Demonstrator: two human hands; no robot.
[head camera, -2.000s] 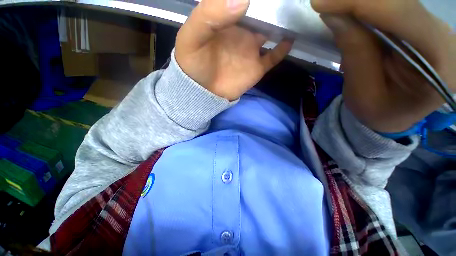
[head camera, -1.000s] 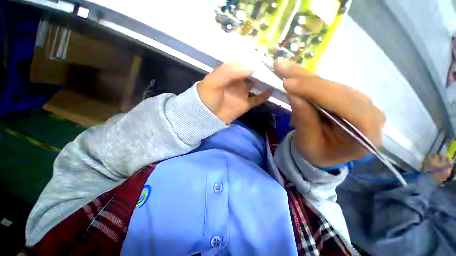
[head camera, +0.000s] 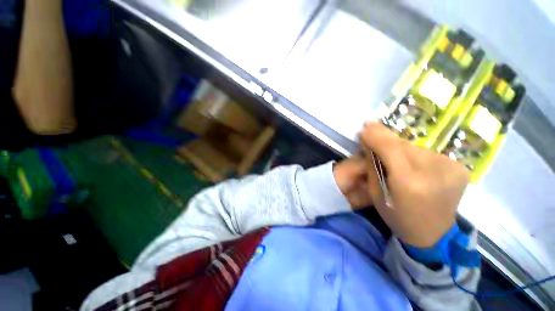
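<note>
A circuit board panel (head camera: 455, 108) with two boards side by side and yellow-green edges lies on the pale bench track at the right. Pale blocks and small round components show on it, blurred. My right hand (head camera: 420, 185), with a blue wristband, is closed around thin metal tweezers (head camera: 380, 173) at the board's near edge. The tweezer tips cannot be made out. My left hand (head camera: 355, 180) is at the bench edge, partly hidden behind my right hand; its fingers cannot be seen clearly.
The metal rail (head camera: 261, 91) runs along the bench's near edge. A cardboard box (head camera: 228, 136) is below it on the green floor. Another person's bare arm (head camera: 45, 79) shows at the upper left. A blue cord (head camera: 517, 290) runs from my right wrist to the right.
The view has swung left, so the whole board panel now shows at the right and the other person's arm appears. My right hand still holds the tweezers and now covers much of my left hand.
</note>
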